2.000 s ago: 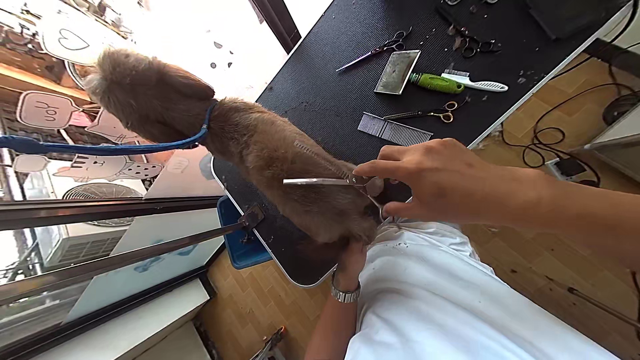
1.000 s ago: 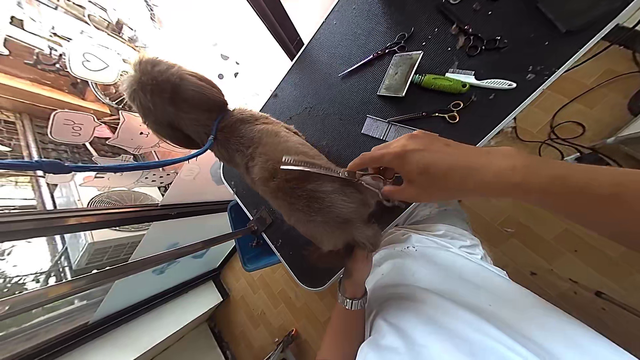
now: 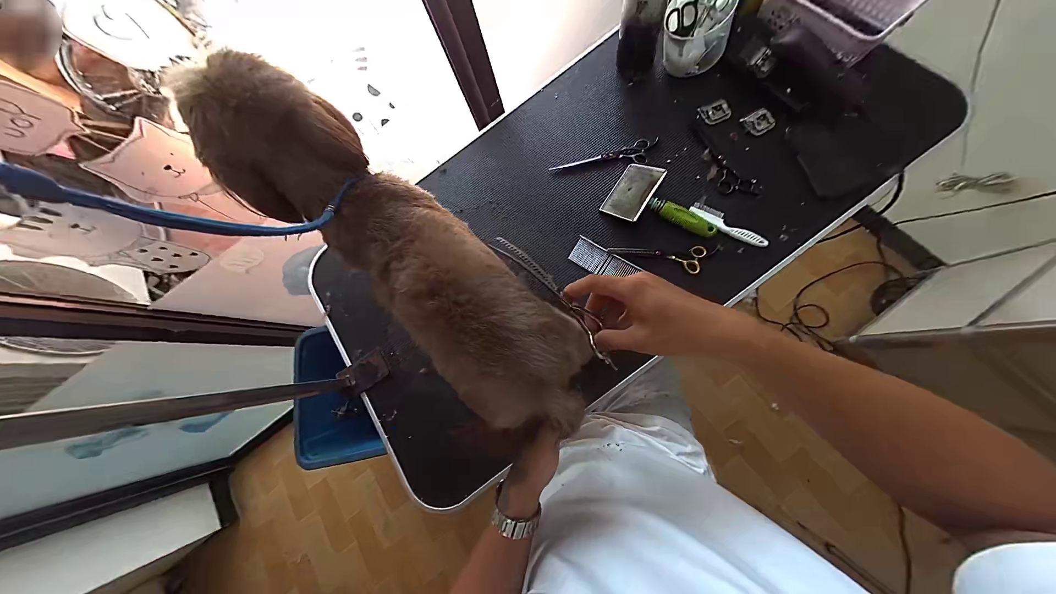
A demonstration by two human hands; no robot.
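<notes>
A brown dog (image 3: 474, 301) stands on the black grooming table, a blue loop lead (image 3: 206, 221) around its neck. My right hand (image 3: 643, 313) grips a pair of thinning shears (image 3: 532, 266) by the handles; the toothed blade lies along the dog's side nearer the tools. At the dog's rear is my left hand (image 3: 535, 466), below a metal watch, its fingers mostly hidden by the dog's hind end. Just beyond the shears lie a metal comb (image 3: 601, 257), gold-handled scissors (image 3: 660, 253), a slicker brush (image 3: 634, 193) with a green handle and a white brush (image 3: 737, 231).
Farther along the table (image 3: 540, 148) are purplish scissors (image 3: 605, 157), dark scissors (image 3: 726, 173), clipper blades, a clear cup (image 3: 697, 41) of tools and a pink basket (image 3: 841, 25). A metal arm (image 3: 206, 406) clamps to the edge above a blue bin (image 3: 334, 429). Cables lie on the floor.
The shears have moved from over the dog's back to its side nearer the tools, and their blades have turned. My left hand stays at the dog's rear.
</notes>
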